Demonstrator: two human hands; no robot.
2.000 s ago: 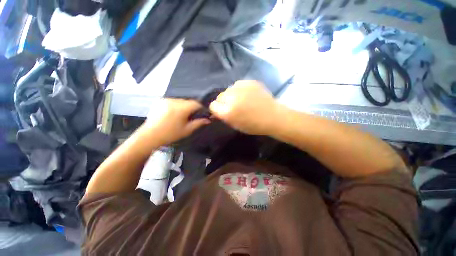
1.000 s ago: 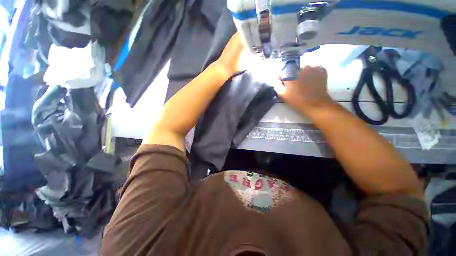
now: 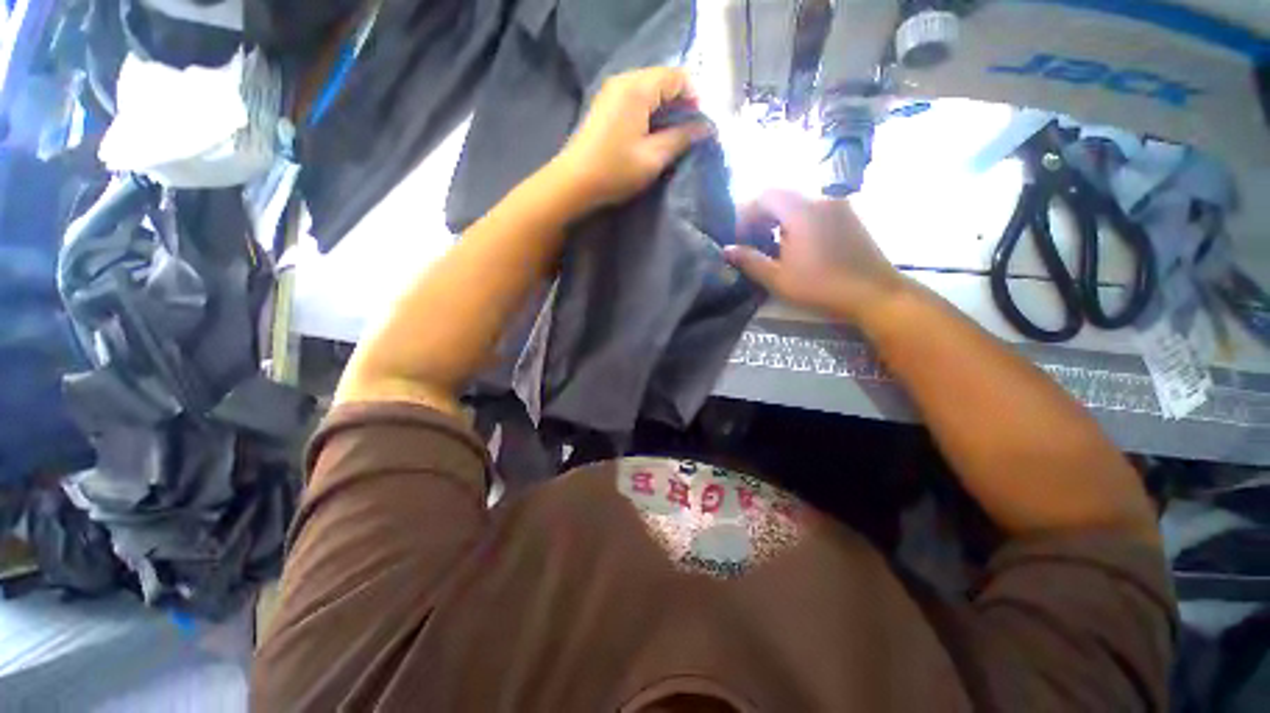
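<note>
A dark grey garment piece lies over the white machine table and hangs over its front edge. My left hand pinches its upper part, left of the needle area. My right hand pinches its right edge between thumb and fingers, just below the presser foot area. The white sewing machine with blue "JACK" lettering stands at the upper right. Bright glare hides the needle. The cloth between my hands is bunched, beside the machine's metal parts.
Black scissors lie right of my right hand, with pale blue-grey scraps and a white label beside them. A printed ruler runs along the table front. A crumpled grey pile with a white bundle hangs at left.
From one second ago, my left hand has moved up off the needle side and grips the cloth visibly. My right hand has moved left and down onto the cloth's edge.
</note>
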